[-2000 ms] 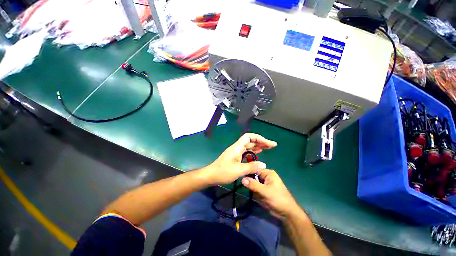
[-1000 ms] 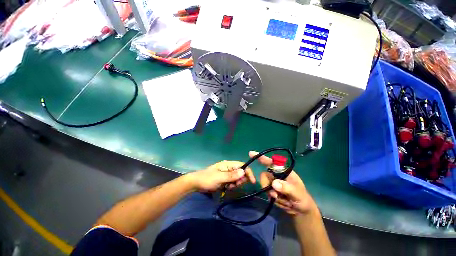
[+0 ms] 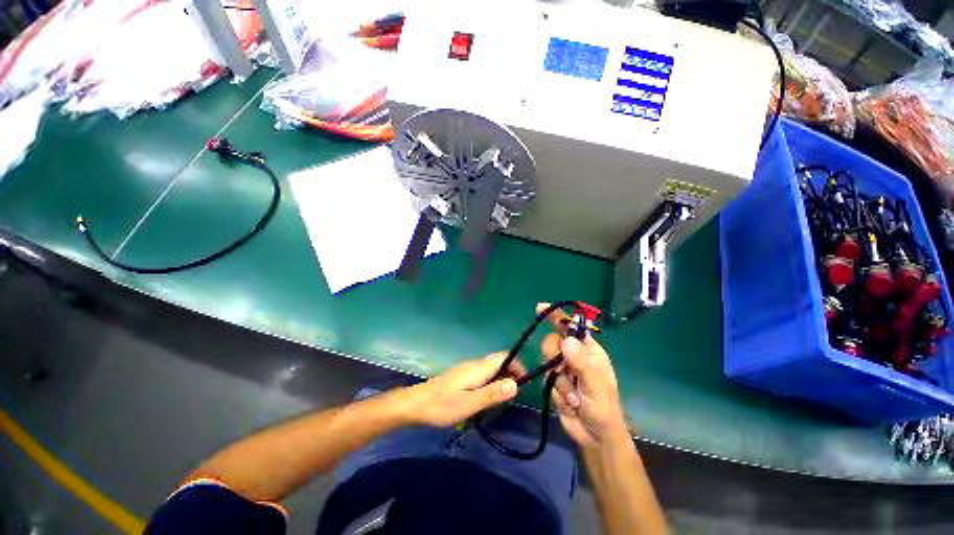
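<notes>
A black cable assembly with a red connector is held in a loose coil above the bench's front edge. My right hand grips it just below the red connector. My left hand holds the left side of the loop, with a small yellow tip near its underside. The lower loop hangs in front of my lap. The twist-tying machine's metal slot stands beyond my right hand, apart from the cable.
A beige winding machine with a grey disc stands ahead. A blue bin of cables is at right. White paper and another black cable lie left. Bagged orange wires lie behind.
The coil has opened out from a tight bunch between my hands. My hands have since drawn closer, with the loop narrower and the red connector tilted. The view has shifted a little.
</notes>
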